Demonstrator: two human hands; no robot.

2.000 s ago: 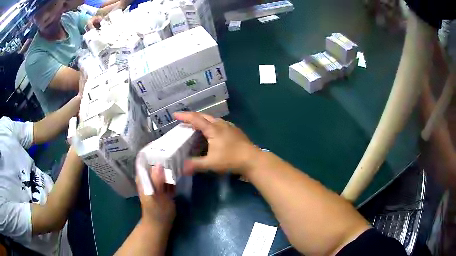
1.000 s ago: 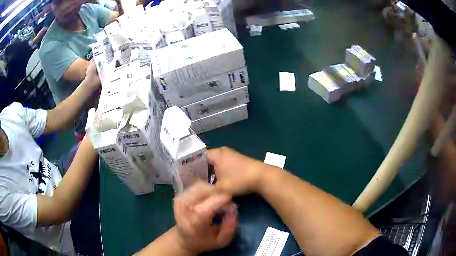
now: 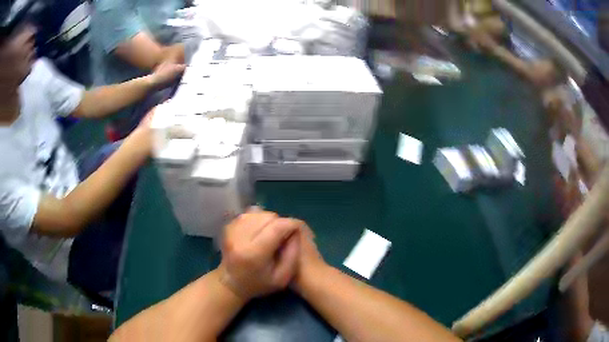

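My left hand (image 3: pixel 252 250) is closed, with nothing visible in it, at the near end of the upright block of white cartons (image 3: pixel 206 194). My right hand (image 3: pixel 304 250) is pressed against it; its fingers are mostly hidden behind the left hand, so I cannot tell whether they hold anything. The upright cartons stand tightly together with flaps on top. A stack of closed long cartons (image 3: pixel 317 100) lies flat just right of the block. The picture is blurred.
A white paper (image 3: pixel 367 254) lies right of my hands, and a smaller slip (image 3: pixel 410 148) farther back. Small whitish blocks (image 3: pixel 474 167) sit on the green table (image 3: pixel 414 214) at right. Two people's arms are at left. A pale pole (image 3: pixel 534 287) curves along the right edge.
The carton that stood upright by my hands now looks in line with the block. My hands have come together. The view has shifted, moving the stack and papers rightward in the picture.
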